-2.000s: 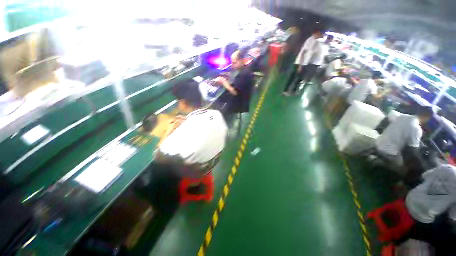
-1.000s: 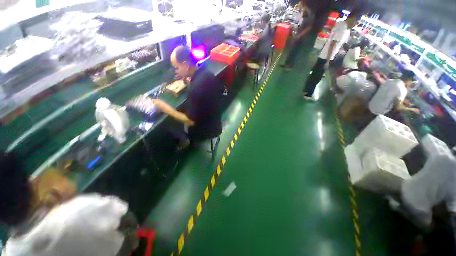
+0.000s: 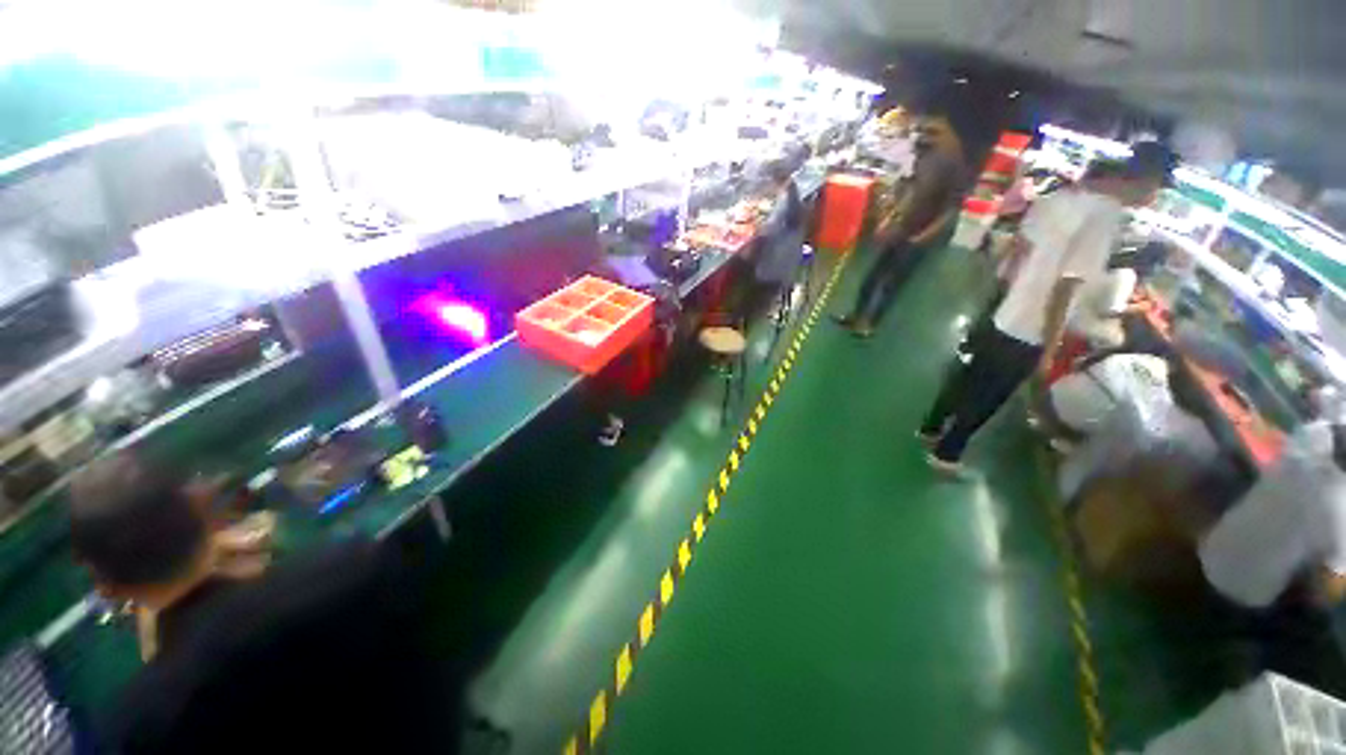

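Neither of my hands is in view. Nearest in front of me is the green floor (image 3: 797, 590) of an aisle, with a yellow-black tape line (image 3: 687, 543) running away from me. To the left stands a long green-topped bench (image 3: 495, 395). A person in dark clothes (image 3: 281, 649) sits at it at the lower left, partly cut off by the bottom edge. The picture is blurred.
An orange divided crate (image 3: 586, 322) stands on the bench, near a purple light (image 3: 461, 317). A round stool (image 3: 723, 341) is beside the bench. A person in a white shirt (image 3: 1051, 266) and one in dark clothes (image 3: 918, 199) stand ahead. Seated people (image 3: 1129, 413) line the right.
The view has moved forward along the aisle. The seated person in dark clothes is now nearer, at the lower left. The orange crate and the standing people appear larger. The nearest white-shirted worker has left view.
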